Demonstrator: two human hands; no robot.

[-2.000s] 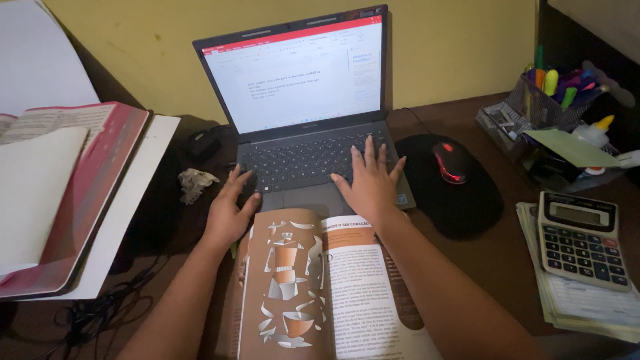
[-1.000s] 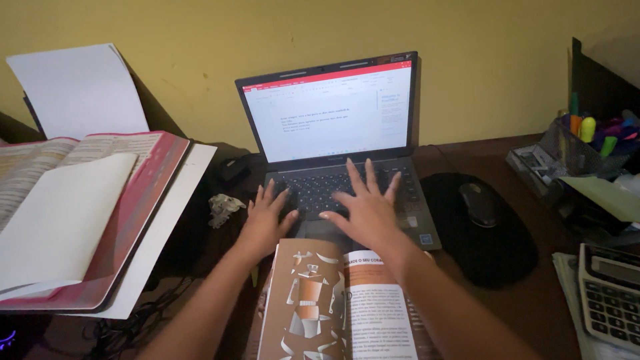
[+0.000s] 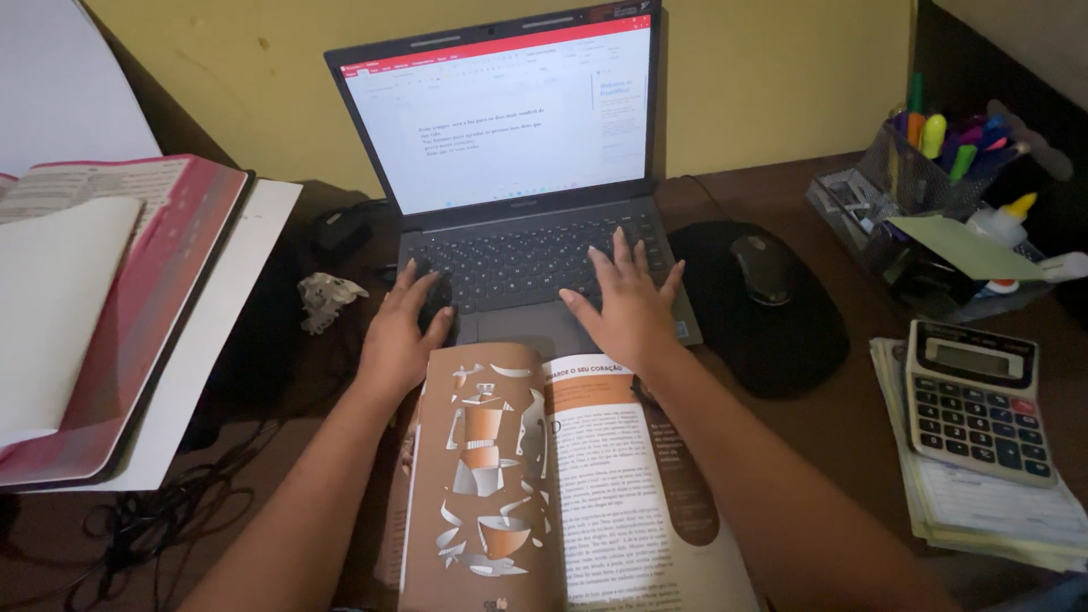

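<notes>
An open laptop (image 3: 527,204) stands on the dark desk, with a text document on its lit screen. My left hand (image 3: 405,327) rests at the left edge of its keyboard (image 3: 510,263), fingers apart and holding nothing. Over the right part of the keys, my right hand (image 3: 629,310) is spread and empty, its thumb near the touchpad (image 3: 535,327). An open book (image 3: 484,476) lies between my forearms, its top edge against the front of the laptop. Its left page is brown with drawings; the right page bears printed text.
A black mouse (image 3: 762,268) sits on a black pad (image 3: 807,348). Farther right are a calculator (image 3: 977,399) on papers and a mesh organizer (image 3: 875,187) with markers and glue. Another open book (image 3: 183,263) with papers lies left, near crumpled paper (image 3: 327,299) and black cables (image 3: 127,535).
Both hands have stayed at the keyboard, with small shifts of the fingers. The mouse glowed red two seconds ago and is dark now. The view has swung and returned.
</notes>
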